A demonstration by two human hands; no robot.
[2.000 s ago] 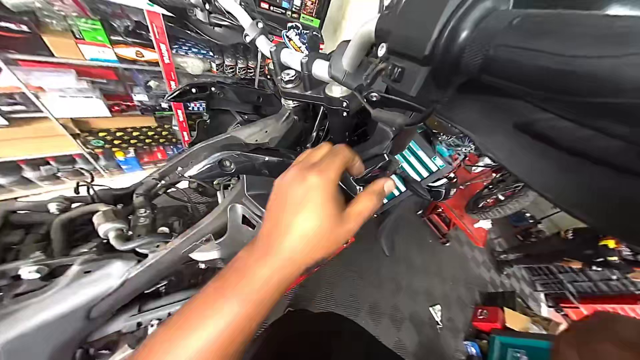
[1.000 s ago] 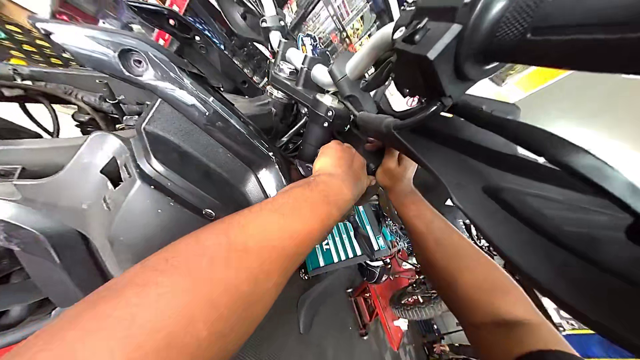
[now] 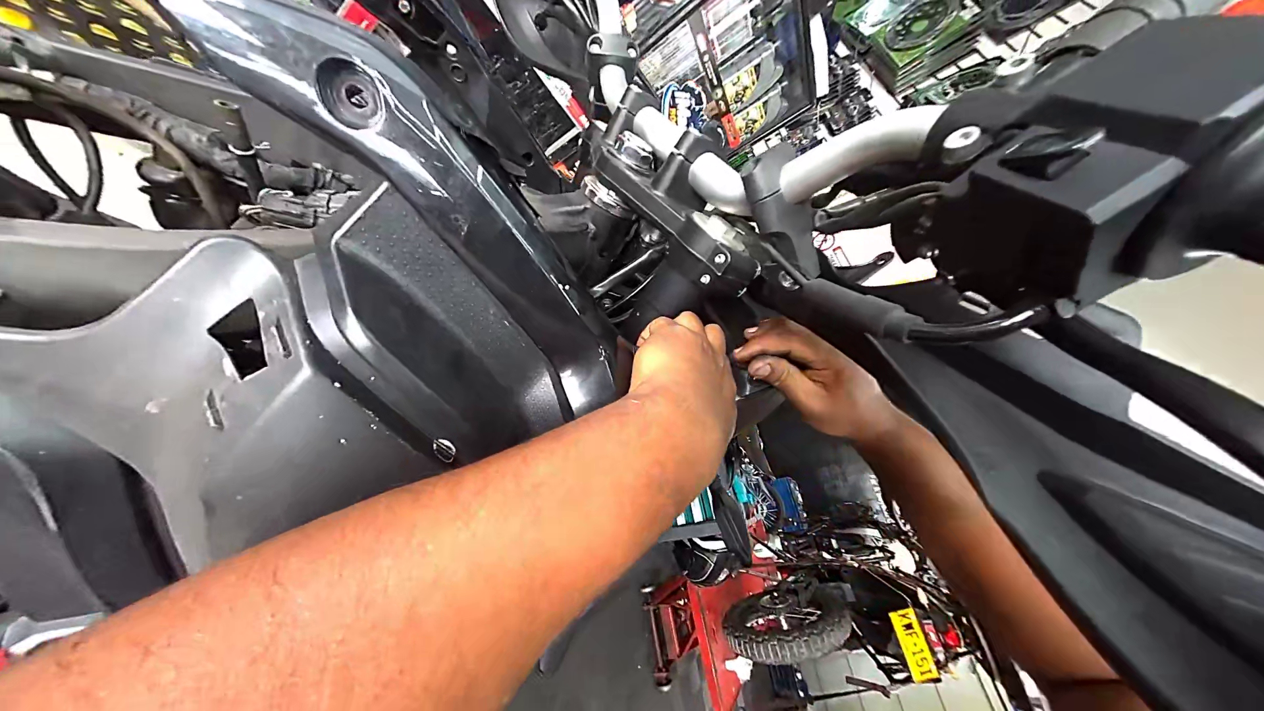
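My left hand (image 3: 686, 370) is curled at the front of a motorcycle, below the fork clamp (image 3: 716, 247); its fingertips are hidden behind the hand. Just to its right is my right hand (image 3: 815, 380), thumb and fingers bent around a small dark part whose kind I cannot tell. The silver handlebar (image 3: 859, 143) runs above both hands, with a black switch housing and hand guard (image 3: 1066, 197) at the right. A glossy dark body panel (image 3: 425, 168) and a grey plastic side panel (image 3: 247, 434) lie to the left.
Exposed wiring and hoses (image 3: 227, 178) show at the upper left. A large black fairing piece (image 3: 1126, 494) borders my right forearm. Below stand a red lift stand (image 3: 706, 632), a knobbly motorcycle tyre (image 3: 785, 627) and another motorcycle. Shelves of packaged goods (image 3: 741, 59) fill the background.
Two seconds ago only one hand showed, spread open; both hands are now together below the fork clamp. Since one second ago my right hand's fingers have come into clearer sight. The view has shifted closer.
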